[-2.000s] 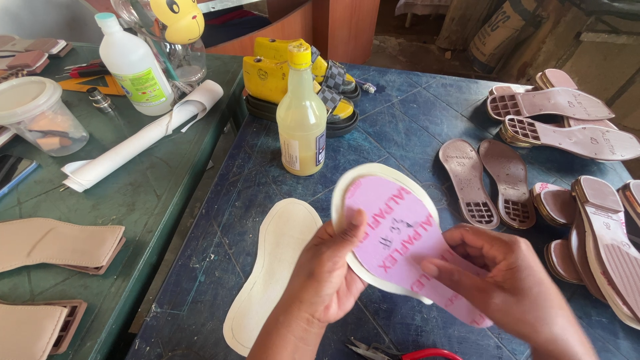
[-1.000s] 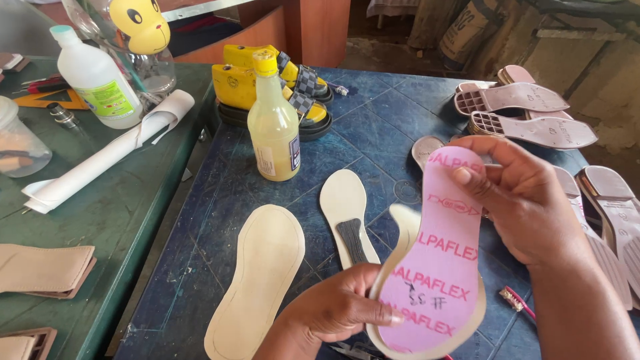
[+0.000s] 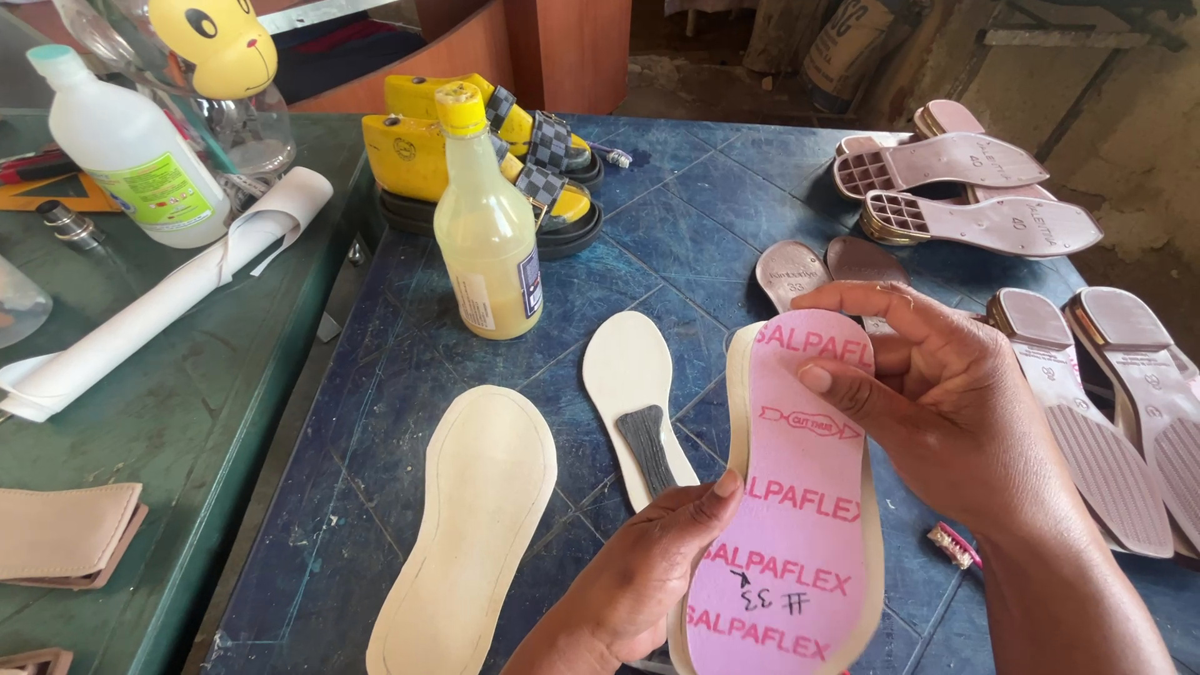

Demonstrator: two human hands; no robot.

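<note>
My left hand [image 3: 647, 572] pinches the lower left edge of a pink printed insole board [image 3: 806, 487] laid against a larger cream sole piece [image 3: 741, 394]. Its other end is between the thumb and fingers of my right hand [image 3: 919, 403]. The cream piece shows as a rim around the pink one. On the blue table to the left lies another cream sole piece [image 3: 464, 525] with a drawn outline. Between it and my hands is a smaller cream insole [image 3: 628, 361] with a dark grey shank strip [image 3: 647, 450] on it, its lower end hidden behind my left hand.
A bottle of yellowish liquid [image 3: 487, 234] stands before yellow shoe lasts [image 3: 403, 155] in sandals. Shoe soles [image 3: 984, 220] lie at the right, with a small pink brush [image 3: 954, 544] nearer. On the green table [image 3: 234, 394] are a white bottle [image 3: 136, 150] and a paper roll [image 3: 178, 291].
The pink board has turned more upright, and my right hand has moved from its lower right to its upper end. The insole with the grey strip, unseen two seconds ago, now shows.
</note>
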